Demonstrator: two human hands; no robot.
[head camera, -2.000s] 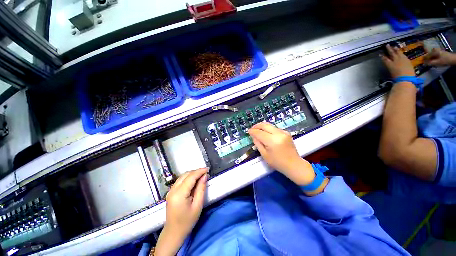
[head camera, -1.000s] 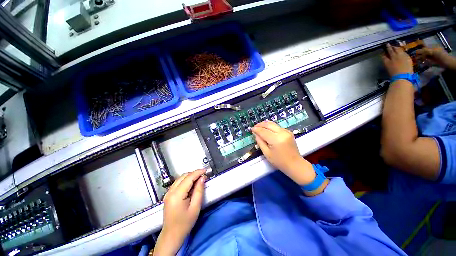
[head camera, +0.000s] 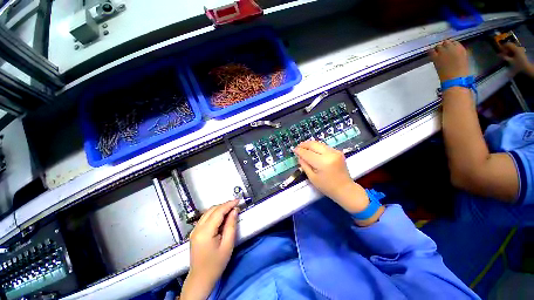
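A green circuit board panel (head camera: 281, 169) with a row of dark and whitish parts lies in a black pallet (head camera: 364, 125) on the conveyor. My right hand (head camera: 325, 168), with a blue wrist strap, is over the panel's near middle. Its thumb and fingertips are pinched together at the parts; whether they hold a component is too small to tell. My left hand (head camera: 214, 234) rests at the near rail, just left of the pallet, thumb and fingers close together. Whether it holds something is unclear.
Behind the rail stand two blue bins, one with grey leaded components (head camera: 117, 126), one with orange-bodied ones (head camera: 237, 85). A red holder (head camera: 234, 12) is behind. Another pallet with a green panel (head camera: 35, 281) is at lower left. Another person's arm (head camera: 462, 129) reaches over the rails at right.
My hands stay almost in place, and the pallet lies in about the same spot. The other person's hands have moved apart, and the orange item there has shifted right.
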